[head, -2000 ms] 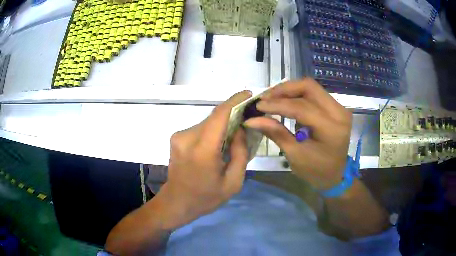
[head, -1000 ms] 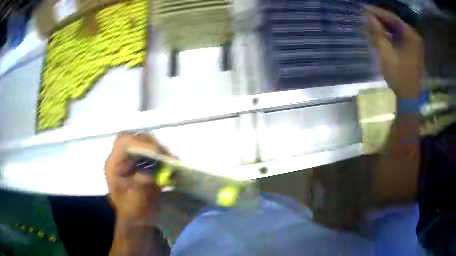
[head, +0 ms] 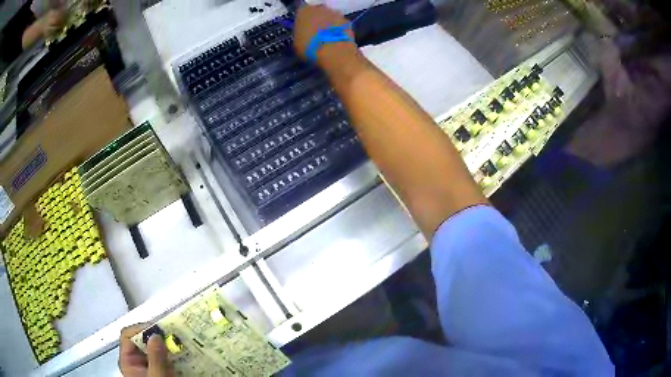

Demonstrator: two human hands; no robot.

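My left hand [head: 143, 353] grips the left edge of a cream circuit board [head: 239, 341] at the bottom left, thumb beside a black component [head: 151, 333]. Two yellow components [head: 218, 316] stand on the board. My right arm reaches up to the far end of a dark component tray [head: 272, 140] with rows of small black parts. My right hand [head: 316, 16] is at the top edge, above a blue wrist strap [head: 329, 40]; its fingers are partly hidden, so whether it holds anything cannot be told.
Yellow components [head: 55, 258] lie massed at left beside a cardboard carton [head: 62, 132]. Upright boards [head: 136, 180] stand on two black feet. Populated boards [head: 508, 125] lie right of my arm. A metal rail [head: 331, 210] crosses the bench front. Another person's hand [head: 37, 31] is at top left.
The view has turned rightward. My right hand has left the board and reached the tray's far end. My left hand still holds the board, now flatter and at the bottom left.
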